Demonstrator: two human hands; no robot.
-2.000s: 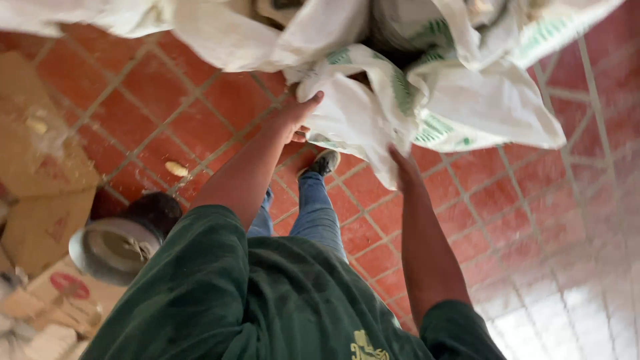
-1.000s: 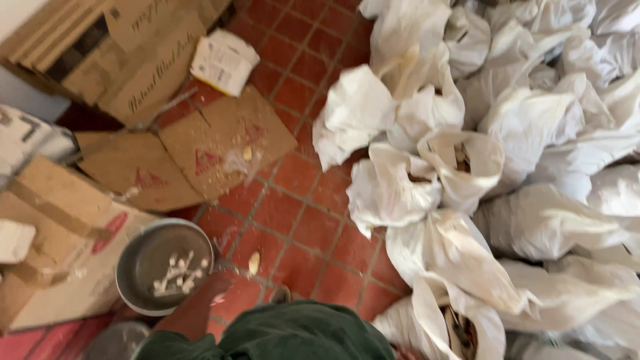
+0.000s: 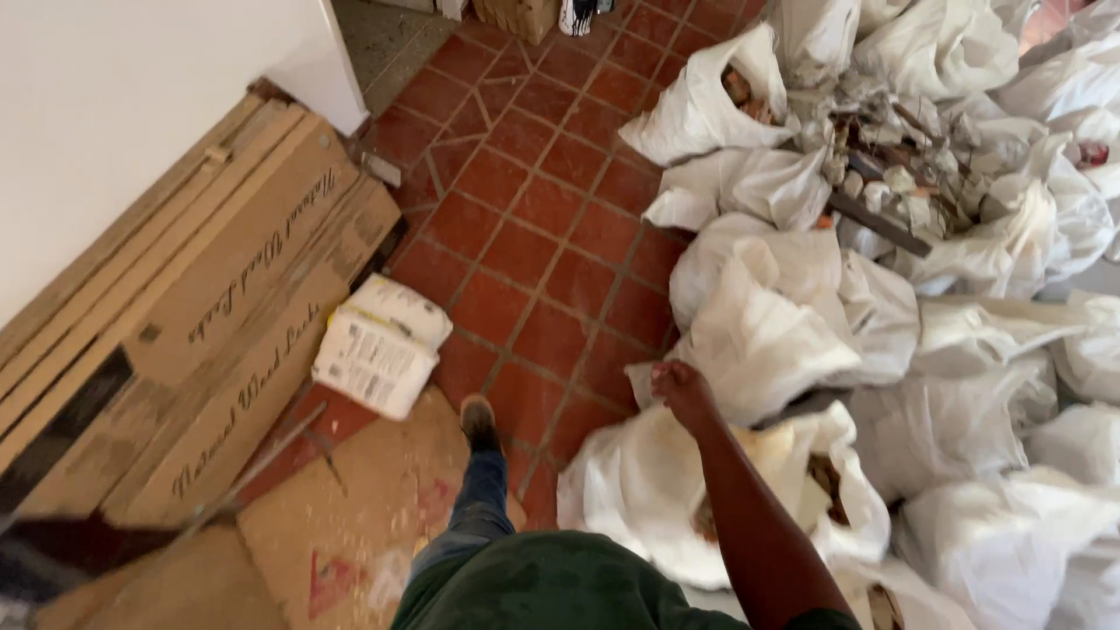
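Note:
My right hand (image 3: pixel 682 389) is in front of me over the white woven sacks, its fingers curled near the corner of one sack (image 3: pixel 761 332); whether it grips the cloth cannot be told. Below the forearm stands an open white sack (image 3: pixel 639 490) with rubble inside. Farther off, another open sack (image 3: pixel 709 96) shows broken brick pieces, and loose debris (image 3: pixel 901 175) with a dark strip lies on top of the sacks. My left hand is out of view.
Long cardboard boxes (image 3: pixel 236 306) lean along the white wall at left. A white paper bag (image 3: pixel 376 346) lies beside them on the red tile floor (image 3: pixel 516 245). Flattened cardboard (image 3: pixel 376 490) and a thin rod (image 3: pixel 262 464) are near my foot (image 3: pixel 477 416). A doorway opens beyond the wall.
Two seconds ago both hands were at a white sack; now only my right hand shows, over other sacks. The view has swung to the boxes and the sack pile.

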